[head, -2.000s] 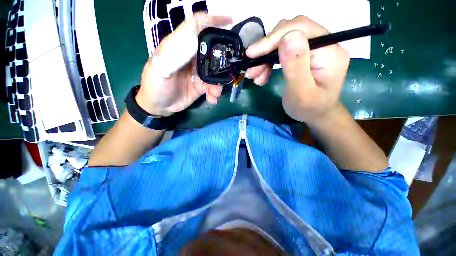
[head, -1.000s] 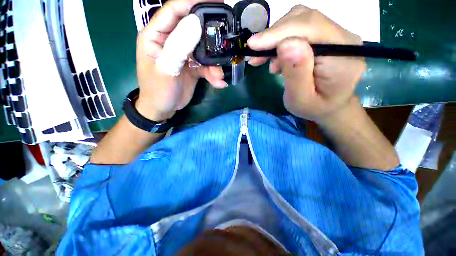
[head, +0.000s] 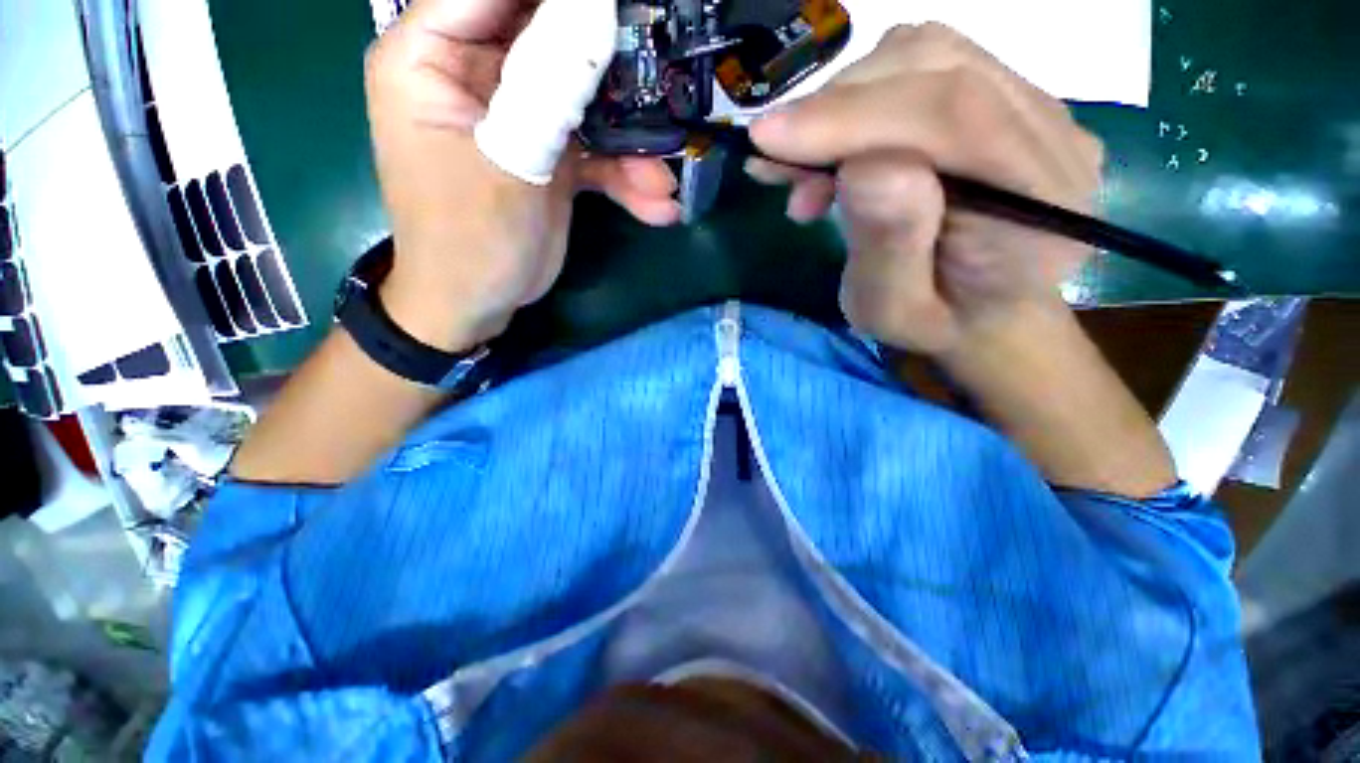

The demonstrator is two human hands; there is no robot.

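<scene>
My left hand (head: 485,164), with a white wrap on one finger, holds the black watch housing (head: 638,122) open side up at the top edge, which cuts it off. A dark second piece with orange-gold flex (head: 779,60) hangs open at its right side. A small clear-grey strip (head: 700,185) sticks out below the housing. My right hand (head: 955,187) grips the dark tweezers (head: 1096,231); their tip is at the housing's lower right edge, and the exact contact is unclear.
Adhesive sheets with black pieces (head: 234,254) lie at the left on the green mat (head: 1275,157). A white sheet (head: 1044,45) lies behind my hands. Tiny metal bits are scattered at the upper right. Clear bags (head: 1238,380) are at the lower right, a box of scraps (head: 167,462) at the lower left.
The housing has moved up in the view, partly out of it. The second piece now shows its orange flex instead of its silvery disc. The tweezers' rear end has tilted down.
</scene>
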